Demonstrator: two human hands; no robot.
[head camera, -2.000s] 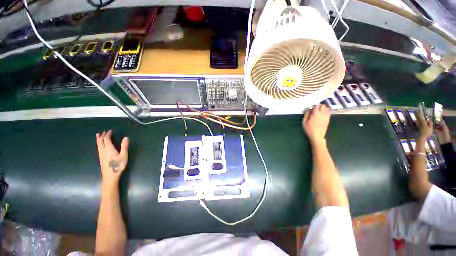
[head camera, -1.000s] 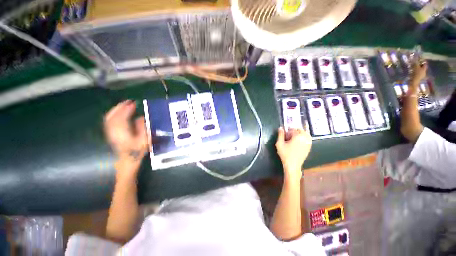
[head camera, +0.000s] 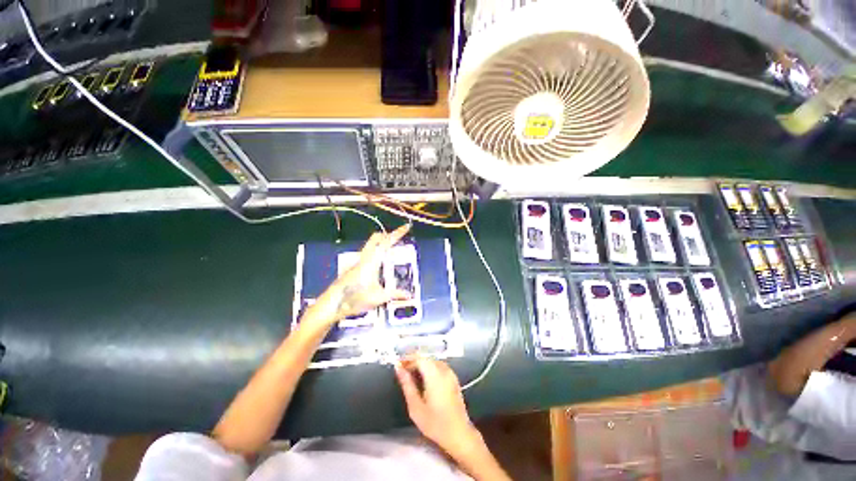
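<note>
Two blue fixtures with white edges (head camera: 435, 282) lie side by side on the bench. A white phone (head camera: 405, 266) lies face down in the right fixture. A second white phone (head camera: 347, 261) lies in the left one, mostly hidden by my left hand. My left hand (head camera: 368, 278) spans the right phone, with fingertips at its top end and thumb near its lower part. My right hand (head camera: 432, 393) is at the fixtures' front edge, fingertips pinched at the end of the white cable (head camera: 500, 324); the plug is too small to make out.
A clear tray (head camera: 539, 351) of face-down phones lies to the right, with another phone tray (head camera: 794, 295) beyond. The tester (head camera: 296, 158) and fan (head camera: 554, 99) stand behind. Orange cables (head camera: 389, 205) run to the fixtures. A person's arm (head camera: 813, 355) is at far right.
My left hand has moved right, over the fixtures onto the right phone. My right hand has left the phone tray and come to the fixtures' front edge. The view has shifted.
</note>
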